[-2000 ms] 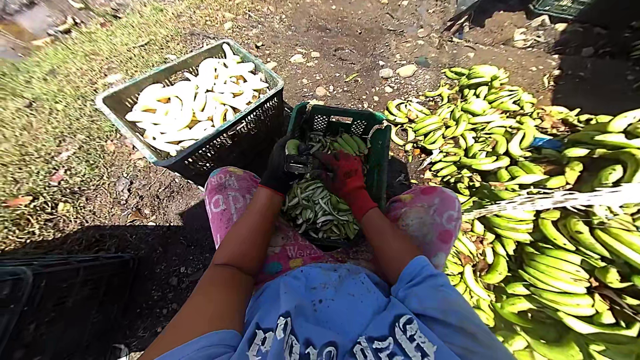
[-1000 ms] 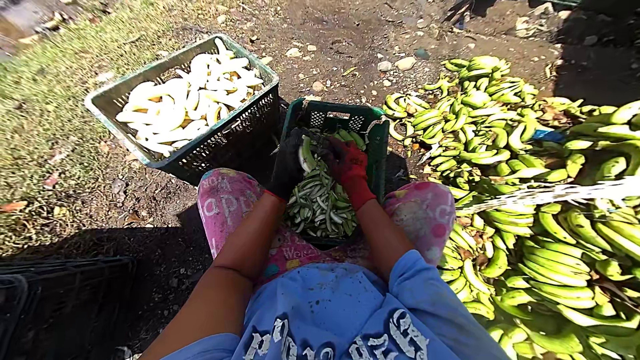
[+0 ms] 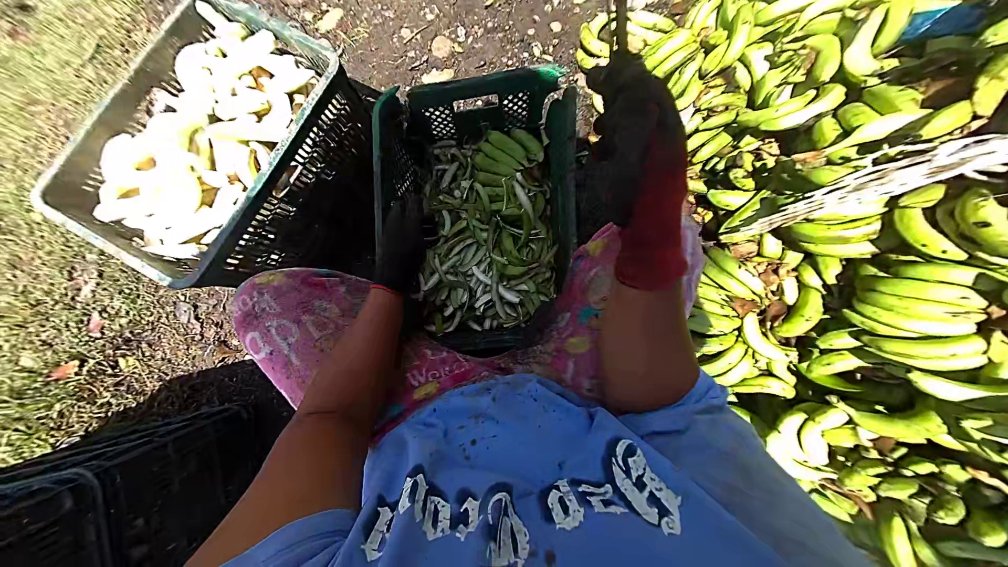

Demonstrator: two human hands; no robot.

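My left hand (image 3: 402,240), in a dark glove, is at the left side of a green plastic crate (image 3: 563,197) between my knees; its fingers are lost in shadow. Peels (image 3: 480,272) fill much of this crate, with unpeeled green bananas or plantains (image 3: 508,153) toward its far end. My right hand (image 3: 642,134), in a black and red glove, is raised past the crate's right wall. It grips a thin dark tool (image 3: 621,27) that points away from me; its kind is unclear. Peeled pale fruit (image 3: 205,150) lies in a larger crate (image 3: 272,177) on the left.
A big heap of green bananas or plantains (image 3: 917,315) covers the ground on my right, with a pale woven strap (image 3: 874,185) across it and a piece of blue material (image 3: 941,22) at its far side. Dark crates (image 3: 118,480) stand at the lower left. Grass and stony soil surround them.
My hands were together over the green crate, with a partly pale fruit in the left one a second ago. They have moved apart, the right hand up and to the right. The view is closer to the crate.
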